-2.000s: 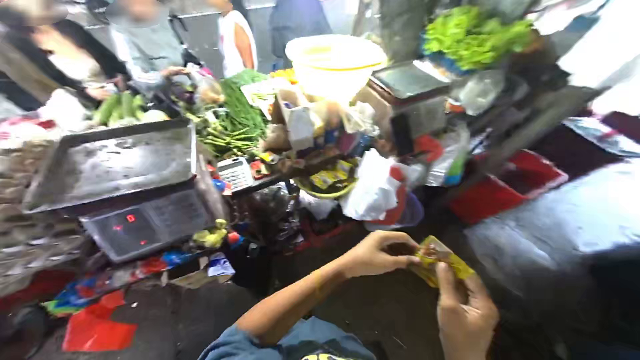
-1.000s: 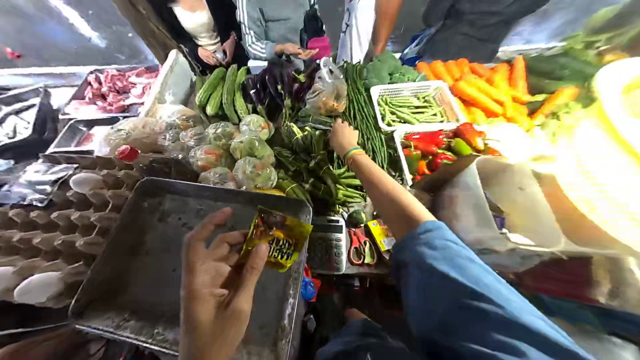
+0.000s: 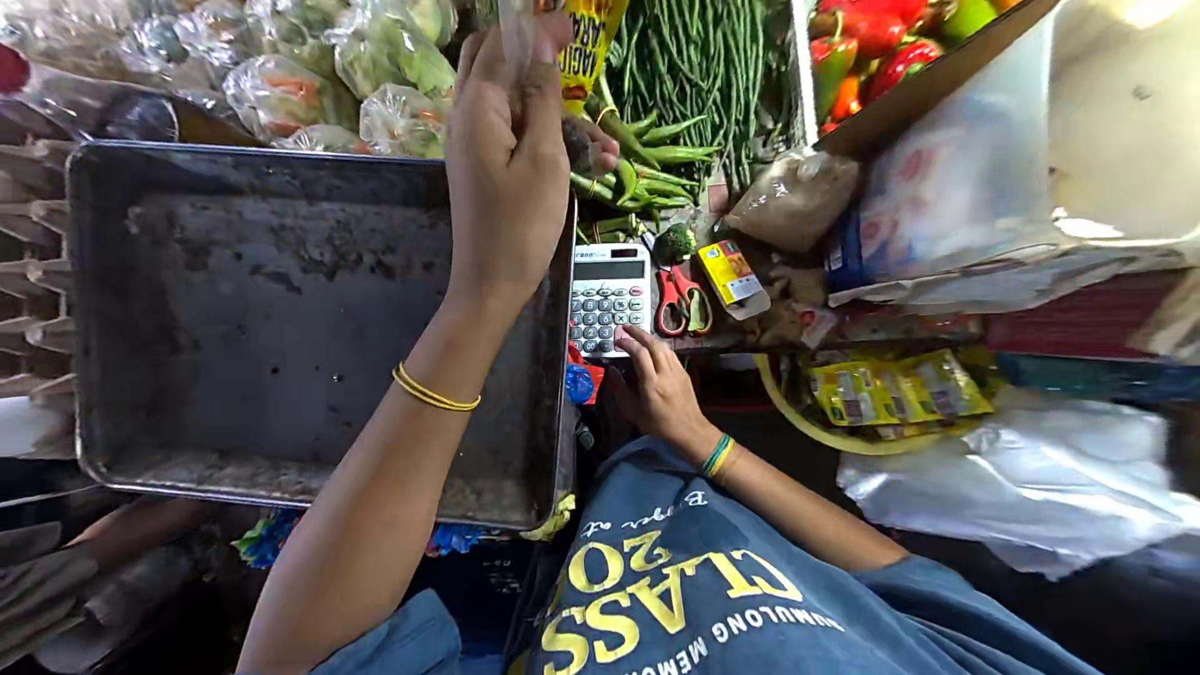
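My left hand (image 3: 506,169) is raised past the right rim of a worn metal tray (image 3: 281,309), its fingers closed on a yellow seasoning sachet (image 3: 595,47) and something thin and translucent. Fingertips show just right of it; whose they are is unclear. With its fingers apart, my right hand (image 3: 661,389) touches the lower keys of a white calculator (image 3: 609,272). Red-handled scissors (image 3: 682,300), a small broccoli piece (image 3: 675,242) and a yellow carton (image 3: 733,279) lie right of the calculator.
Bagged vegetables (image 3: 281,94) lie behind the tray, long green beans (image 3: 703,75) and peppers (image 3: 872,47) to the right. Egg cartons (image 3: 33,272) line the left side. A yellow-rimmed basket (image 3: 778,412) holds sachets, beside plastic bags (image 3: 1022,469).
My right hand has come back from the vegetables to the calculator. My left hand has moved from over the tray to beyond its far right side, the sachet still in it. The view now looks more steeply down.
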